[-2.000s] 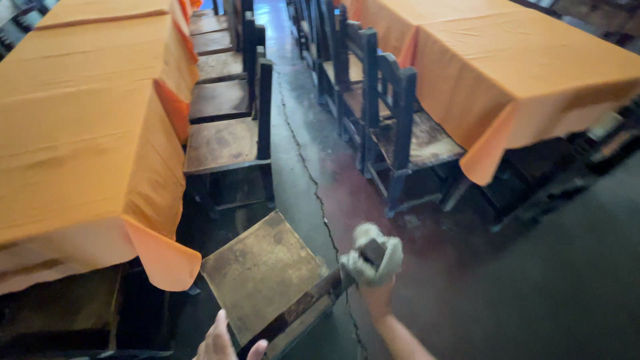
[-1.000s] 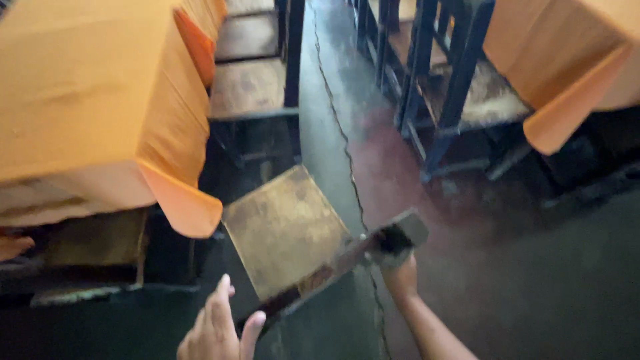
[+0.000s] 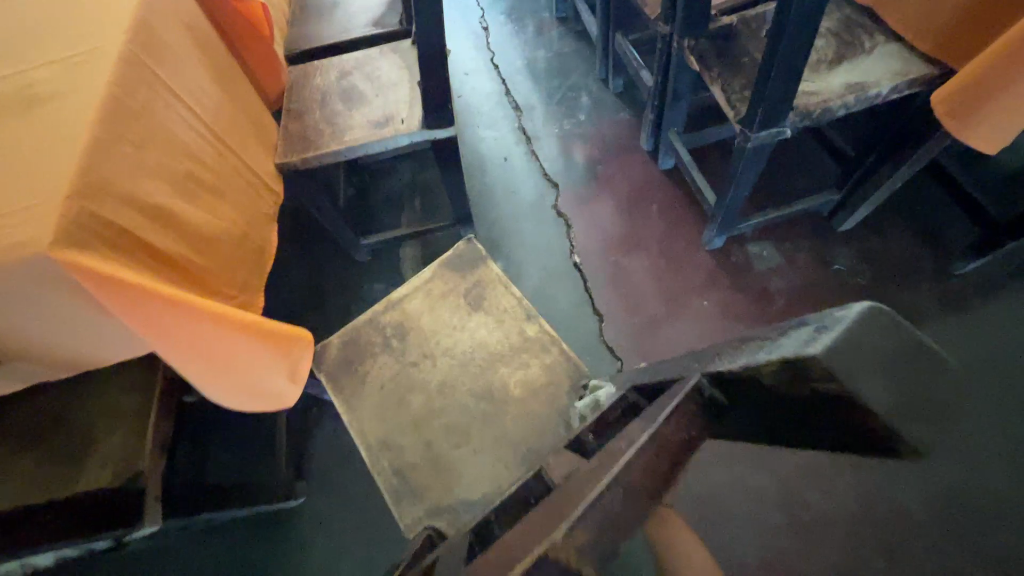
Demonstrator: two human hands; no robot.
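A wooden chair with a worn, pale square seat (image 3: 456, 384) stands turned at an angle, its dark slatted backrest (image 3: 592, 496) rising close to the camera. Behind the backrest, at the seat's right corner, shows a bit of pale grey cloth (image 3: 594, 402). My right forearm (image 3: 678, 540) comes up from the bottom edge behind the chair back, which hides my right hand, so its grip on the cloth or chair cannot be seen. My left hand is out of view.
An orange tablecloth (image 3: 172, 200) hangs over the table at left, its corner beside the seat. Chairs (image 3: 352, 104) line that table, and another dark chair (image 3: 824, 72) stands at upper right. A crack (image 3: 560, 208) runs along the floor.
My left hand, open beside the chair before, has left the view. My right hand, at the backrest's far end earlier, is now hidden behind it. The view has moved closer to the chair.
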